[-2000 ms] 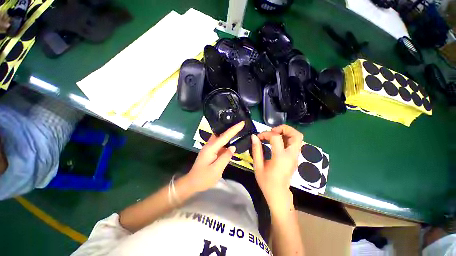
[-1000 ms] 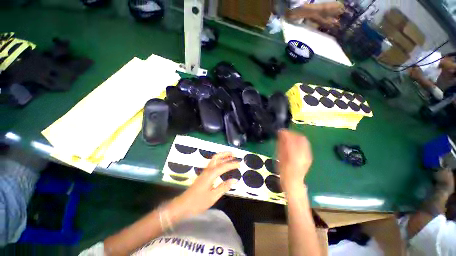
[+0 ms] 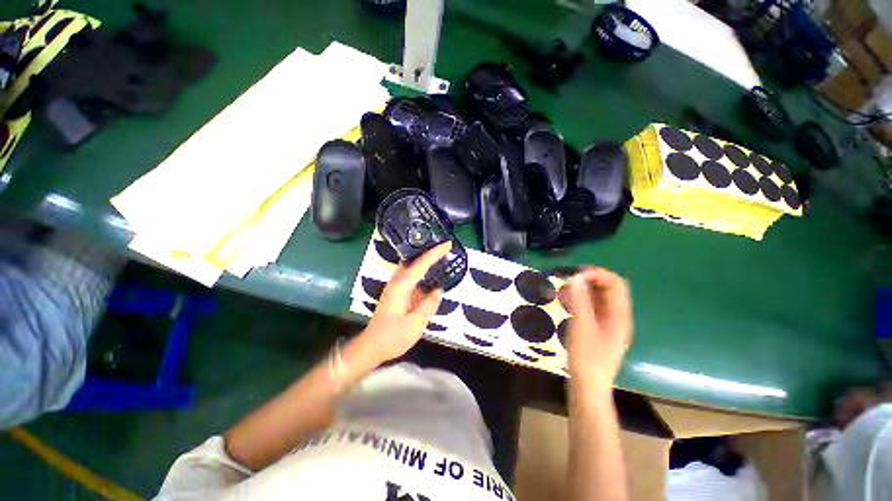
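Observation:
My left hand (image 3: 403, 305) holds a black plastic housing (image 3: 421, 233) by its lower end, with the ribbed inner side up, over the left part of the pad sheet. The white pad sheet (image 3: 502, 344) lies at the bench's front edge and bears black circles and part-circles. My right hand (image 3: 597, 318) is over the sheet's right end, fingertips pinched at a black pad (image 3: 562, 272) by the top right circles; whether the pad is lifted is unclear. A heap of black housings (image 3: 452, 184) lies just behind the sheet.
White and yellow backing sheets (image 3: 249, 152) lie fanned at left. A thick pad sheet stack (image 3: 714, 186) is at right. A white metal upright (image 3: 422, 44) stands behind the heap. An open carton (image 3: 626, 450) is below the bench edge. Parts of other people show at left and lower right.
My left hand has left the sheet's surface and now holds a housing. My right hand is back at the sheet's right end. The loose housing at right in the earlier view is gone from there.

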